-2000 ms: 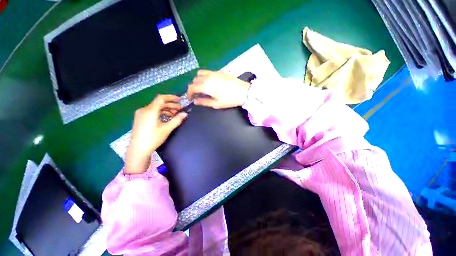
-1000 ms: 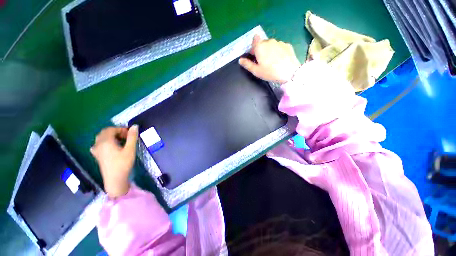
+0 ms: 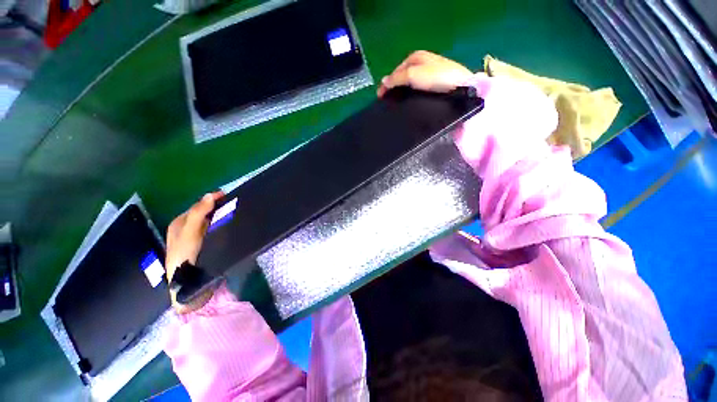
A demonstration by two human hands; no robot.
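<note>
A black panel (image 3: 338,161) is held tilted, its near long edge raised above a silvery foam sheet (image 3: 377,228). A white-and-blue label (image 3: 223,213) is at its left end. My left hand (image 3: 189,235) is bare and grips the panel's left end, with part of the hand hidden behind a black corner piece. My right hand (image 3: 424,72) is bare and holds the far right corner, with fingers partly hidden by the panel.
Another black panel (image 3: 275,63) lies on foam at the back, and one (image 3: 114,286) at the left. A yellow-tan cloth (image 3: 586,114) lies at the right behind my sleeve. Stacked panels with foam (image 3: 652,59) stand at upper right. Blue floor (image 3: 668,228) shows beyond the table edge.
The panel was flat on the foam and is now tilted up, with its near edge raised. My left hand has closed onto its left end. The view has shifted left.
</note>
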